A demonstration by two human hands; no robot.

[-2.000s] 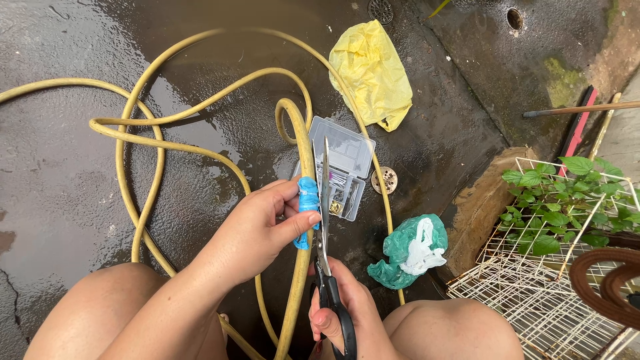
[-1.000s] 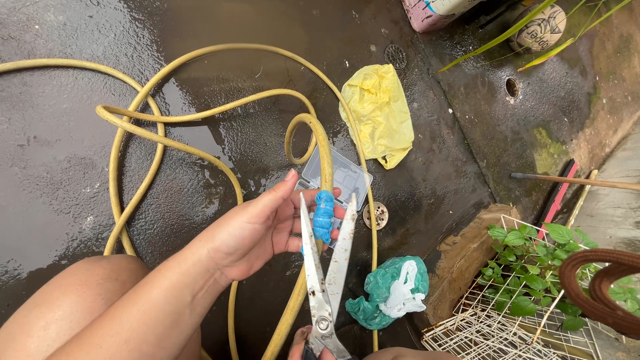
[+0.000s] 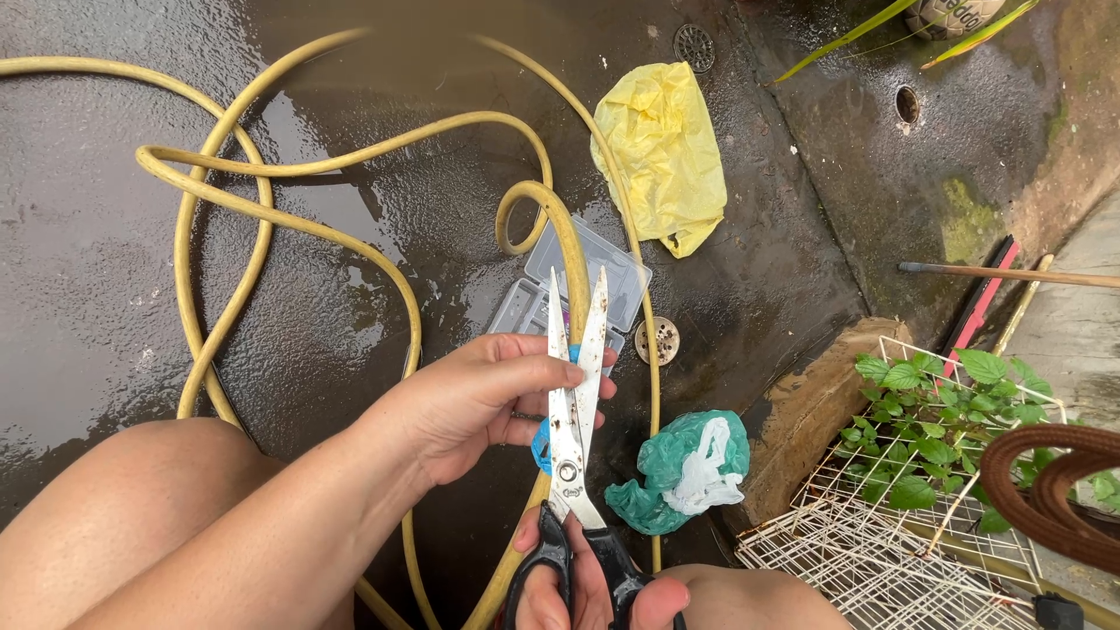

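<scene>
My left hand holds the yellow garden hose at a spot wrapped in blue plastic, which my fingers and the blades mostly cover. In my right hand are black-handled scissors, their rust-spotted blades parted and pointing up the view, over the hose and beside my left thumb. Behind the hose, a clear plastic organizer box lies on the wet floor with its lid raised. A crumpled yellow plastic bag lies beyond it. Green and white plastic bags are bunched right of the scissors.
Loops of hose spread over the wet floor at left. A round drain cover sits beside the box. At right are a white wire rack, a leafy plant, a wooden stick and a brown coiled cord.
Two seconds ago the scissors lay nearly closed along the right side of the blue wrap. They then parted, and now the blades lie across my left fingers and the wrap.
</scene>
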